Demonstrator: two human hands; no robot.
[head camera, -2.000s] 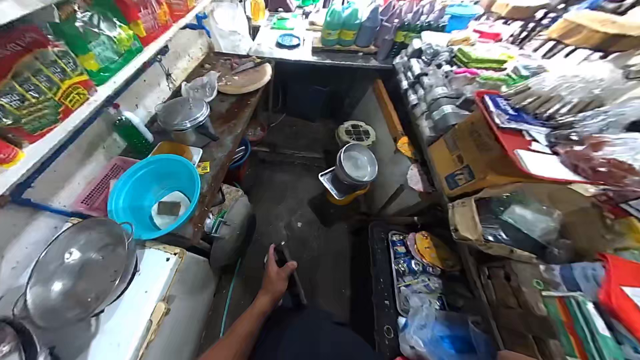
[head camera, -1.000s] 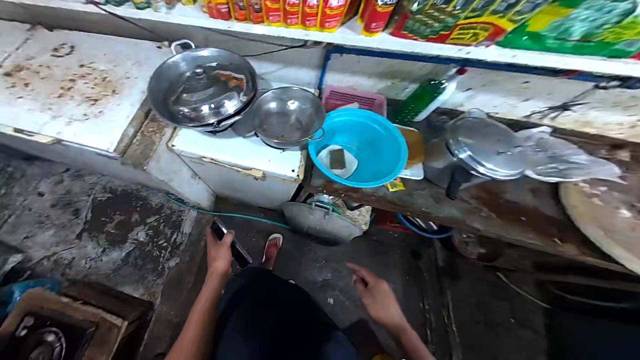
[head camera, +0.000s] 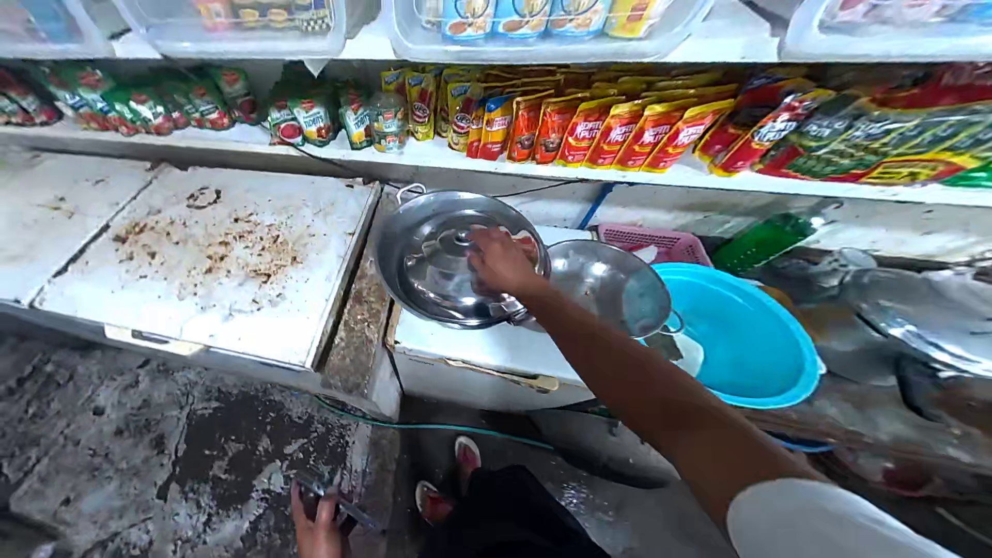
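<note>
My right hand (head camera: 504, 262) reaches over a metal lid (head camera: 442, 271) that lies inside a wide metal wok (head camera: 395, 252), its fingers at the lid's knob. Whether the fingers grip the knob cannot be made out. Low in the view, my left hand (head camera: 319, 521) holds a dark, flat, phone-like object (head camera: 353, 513) above the floor. A second metal pan (head camera: 608, 283) with loop handles sits just right of the wok, partly behind my right forearm. Beside it stands a turquoise plastic basin (head camera: 744, 333).
The pans stand on a white chest lid (head camera: 457, 341). Stained white chest lids (head camera: 225, 256) extend to the left. A shelf (head camera: 465, 159) of sauce pouches runs above. A pink basket (head camera: 659, 242), a green bottle (head camera: 767, 239) and a lidded pot (head camera: 922, 310) are at right. A green hose (head camera: 434, 425) crosses the floor.
The view has swung left to the chests and shelf. My right hand, above the floor a second ago, is now over the lid in the wok. My left hand still holds the dark object.
</note>
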